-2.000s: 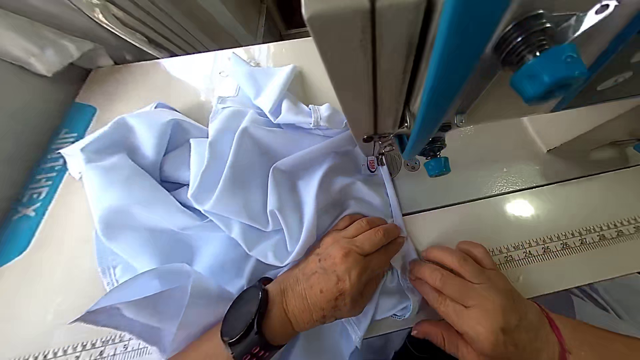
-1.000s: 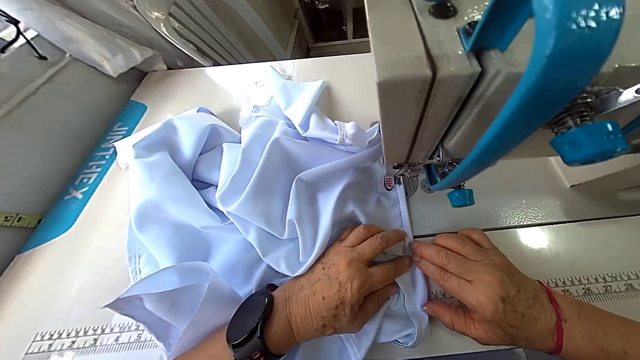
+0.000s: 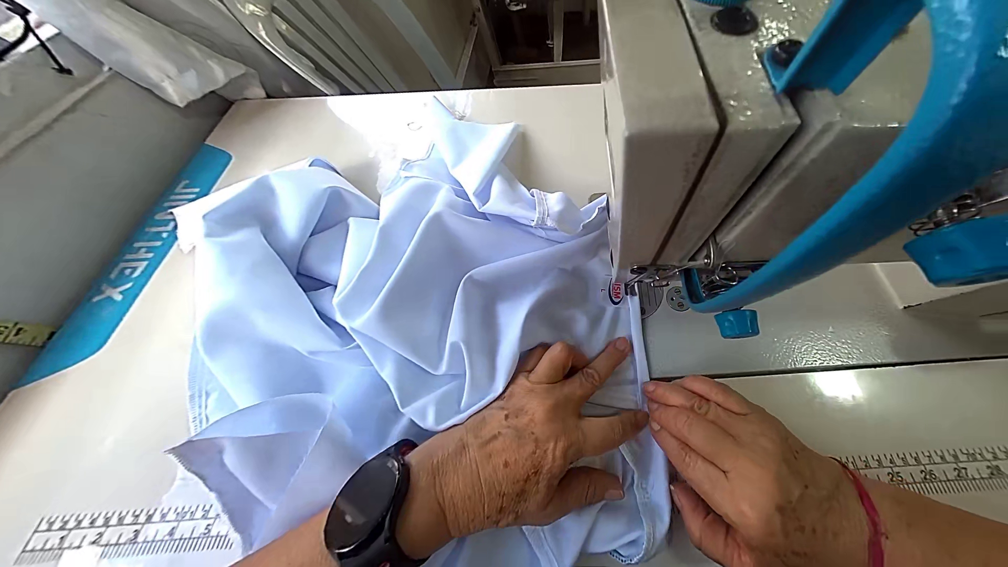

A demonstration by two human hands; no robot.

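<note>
A light blue garment lies bunched on the sewing table, its right edge folded into a narrow hem that runs up under the presser foot of a sewing machine. A small woven label sits beside the foot. My left hand, with a black watch at the wrist, rests on the cloth, fingers spread, index fingertip near the hem below the foot. Against the hem's outer side, my right hand has its fingertips on the folded edge; its thumb is lower, by the cloth edge.
Printed ruler scales mark the table at the lower left and right. A blue machine lever curves over the right side, with a blue knob under it. A piece of measuring tape shows at the far left.
The fingers of my left hand have spread, and its index finger now reaches up along the hem. My right hand stays at the folded edge. The view has shifted.
</note>
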